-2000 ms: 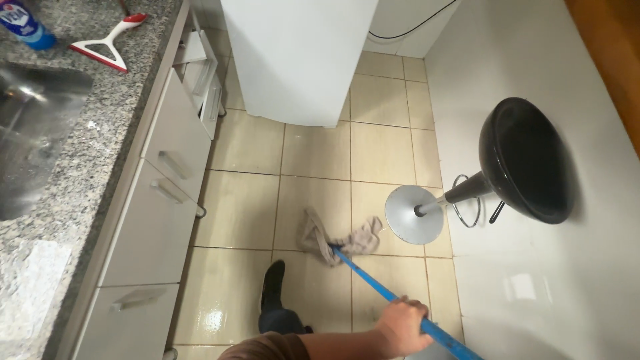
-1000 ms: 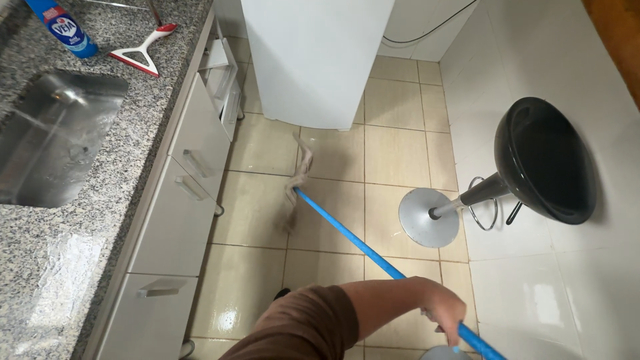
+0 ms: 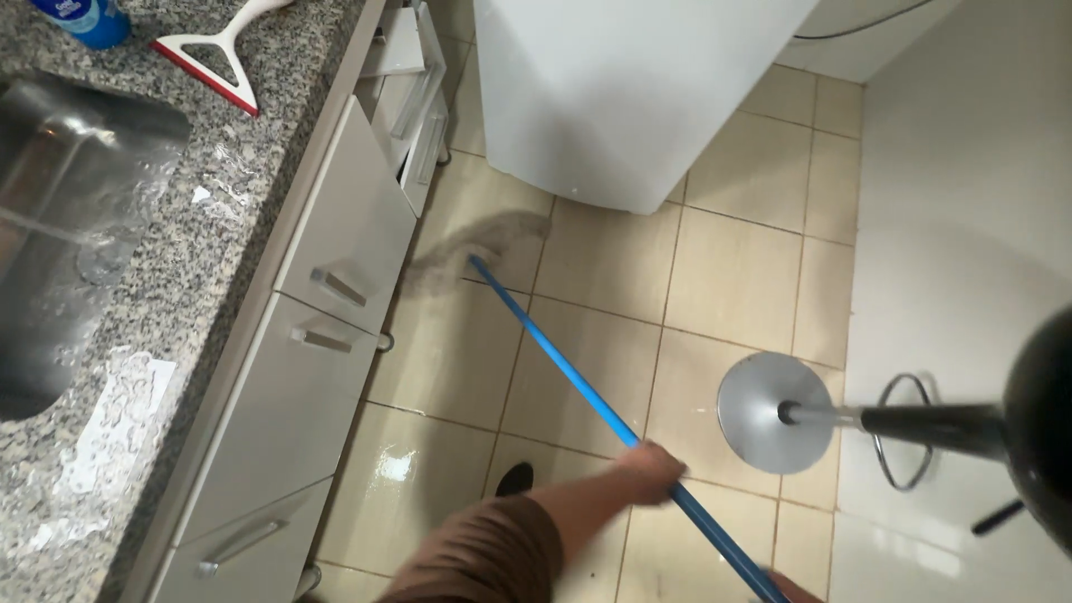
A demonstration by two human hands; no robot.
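Note:
My left hand [image 3: 649, 473], on an arm with a brown sleeve, is closed around a long blue pole [image 3: 578, 381]. Only part of my right hand [image 3: 794, 588] shows at the bottom edge, wrapped on the pole farther up. The pole slants down to the left, and its far end rests on a greyish floor cloth [image 3: 469, 251], blurred, that lies on the tiles between the white cabinets and the large white appliance.
White cabinets [image 3: 322, 402] with metal handles and a granite counter [image 3: 276, 142] line the left, with a steel sink [image 3: 84, 209], squeegee [image 3: 226, 50] and blue bottle [image 3: 92, 21]. A large white appliance [image 3: 620, 92] stands ahead. A black stool with round metal base [image 3: 775, 410] is at right.
The cloth at the pole's end has moved left across the floor, from near the stool's base to beside the cabinets. Part of my right hand now shows at the bottom edge.

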